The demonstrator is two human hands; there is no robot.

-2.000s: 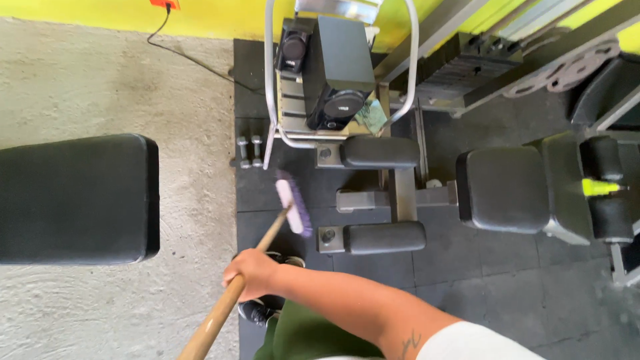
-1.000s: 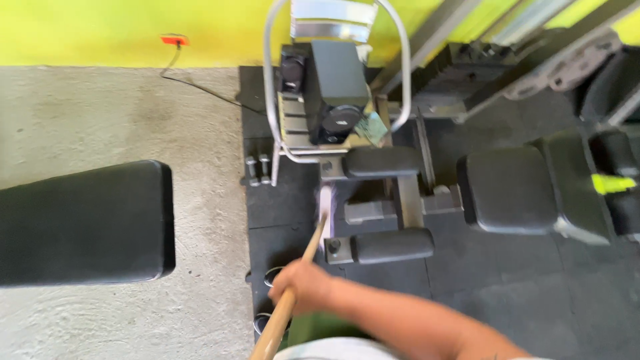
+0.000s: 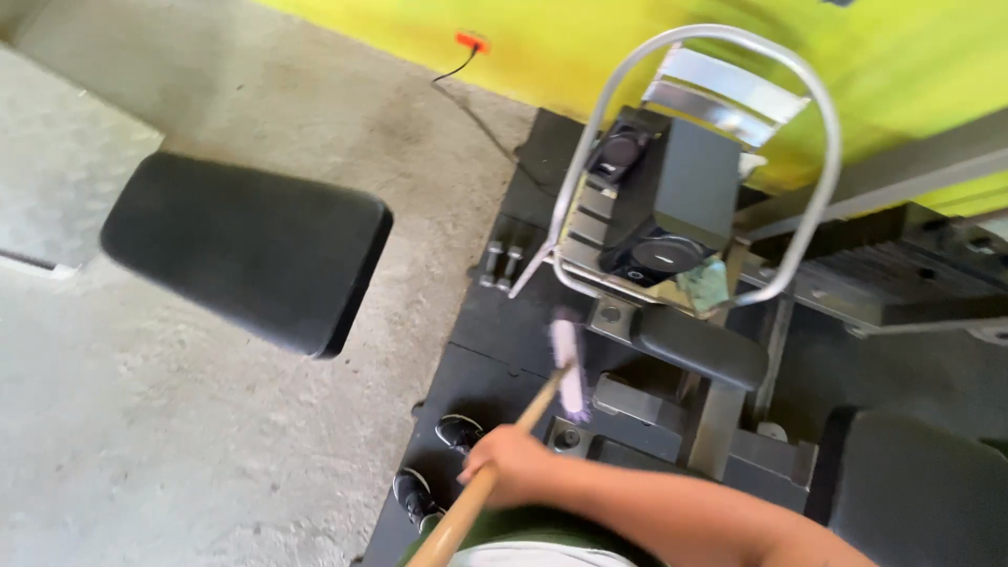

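Observation:
My right hand [image 3: 508,465] is closed around the wooden handle [image 3: 465,508] of a push broom. That handle runs from the bottom edge up to the broom head [image 3: 568,366], which is pale with purple bristles and slightly blurred. The head lies on the black rubber mat [image 3: 492,378], beside the padded frame of a gym machine [image 3: 697,342]. My left hand is out of view.
A metal chair [image 3: 827,150] holds black speakers [image 3: 697,181] and a greenish cloth [image 3: 705,285]. Small dumbbells [image 3: 502,265] lie beside it. A black padded bench [image 3: 252,252] stands at left over concrete. A cable [image 3: 480,122] runs from a red wall outlet [image 3: 472,42].
The broom head was tilted near the machine's pads, then upright between them; now it is on the mat at their left. My right hand keeps its grip. The view has turned and shifted left.

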